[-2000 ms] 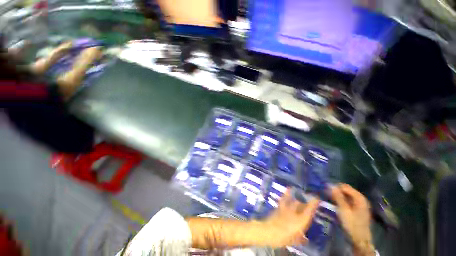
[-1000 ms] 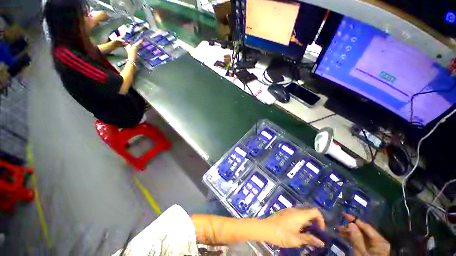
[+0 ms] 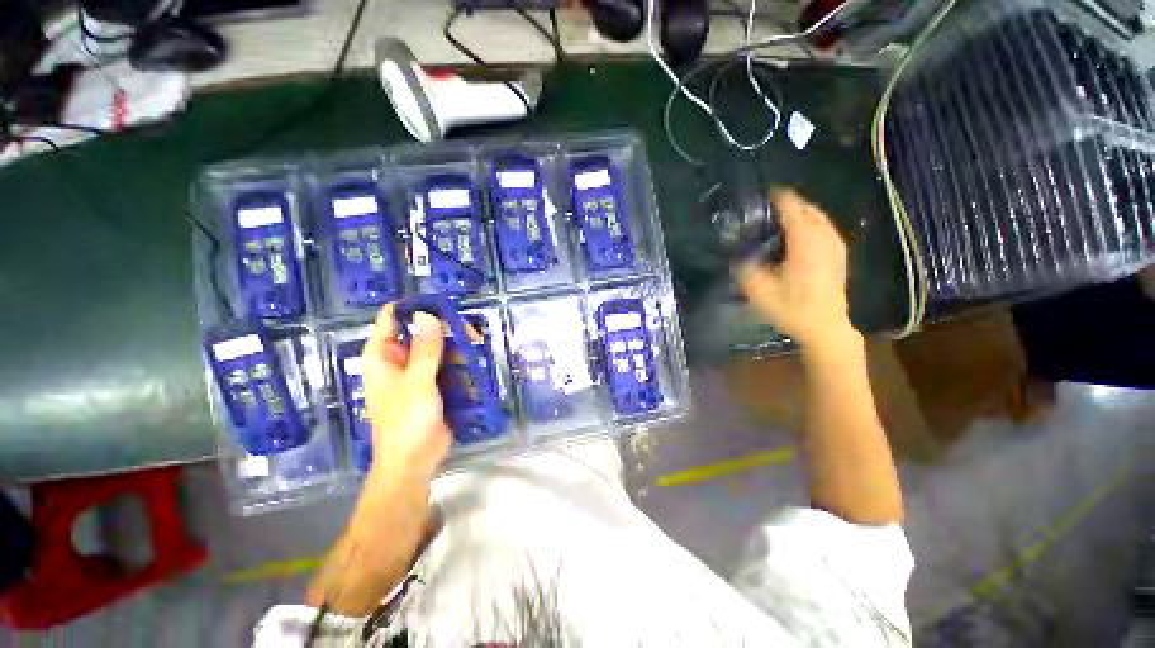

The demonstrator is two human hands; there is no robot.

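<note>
A clear tray (image 3: 437,158) holds blue handheld units with white labels, such as the one at the back right (image 3: 600,218), in two rows of pockets. My left hand (image 3: 403,399) is over the front row, shut on a blue unit (image 3: 475,386) that lies tilted, its top between thumb and fingers. The front pocket right of it shows no solid blue unit. My right hand (image 3: 798,268) is right of the tray, its fingers around a dark, round-headed device (image 3: 741,218) with a cable; both are blurred. A thin black lead crosses a back-row unit.
A white-grey barcode scanner (image 3: 462,101) lies behind the tray. Ribbed clear stacked trays (image 3: 1013,165) with a pale cord (image 3: 897,203) stand at right. White cables (image 3: 709,108) loop behind my right hand. A black mouse (image 3: 177,46) is back left. A red stool (image 3: 108,538) is below the bench.
The view has swung right and down onto the tray. My right hand has left the tray's right end for the dark device. My left hand is now at a front-row unit.
</note>
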